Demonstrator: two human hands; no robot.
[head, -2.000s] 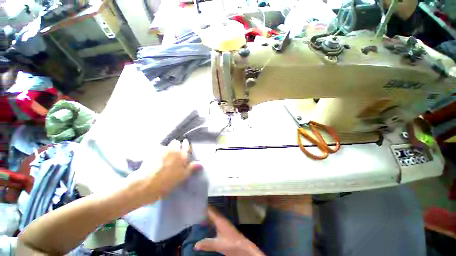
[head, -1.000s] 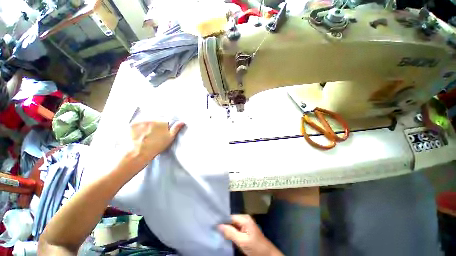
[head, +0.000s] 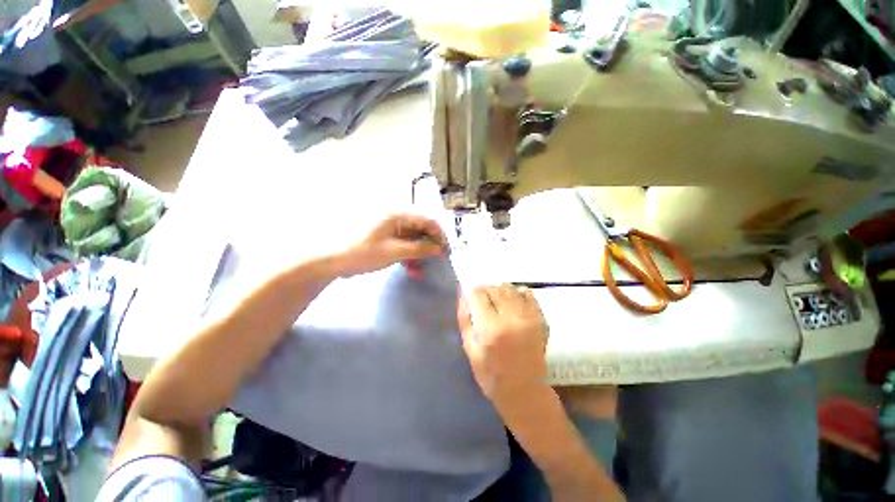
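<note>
A large grey-blue garment panel [head: 393,392] lies over the near table edge and hangs down towards the lap. My left hand [head: 404,243] holds its upper edge just in front of the needle area. My right hand [head: 502,333] is at the panel's right edge, fingers curled against it; the fingertips' hold is partly hidden. The presser foot and needle [head: 459,224] are just above and beyond my left fingertips. The cream sewing machine [head: 667,127] spans the table.
Orange-handled scissors [head: 646,273] lie under the machine arm. A stack of grey strips [head: 334,74] lies at the table's far left. A strip bundle [head: 64,363] hangs at left, near a green cloth heap [head: 110,211]. A control panel [head: 824,310] is at right.
My left hand has moved right to the needle area. My right hand has risen from below the table edge to the panel's upper right edge. The panel's upper part has come to the needle area.
</note>
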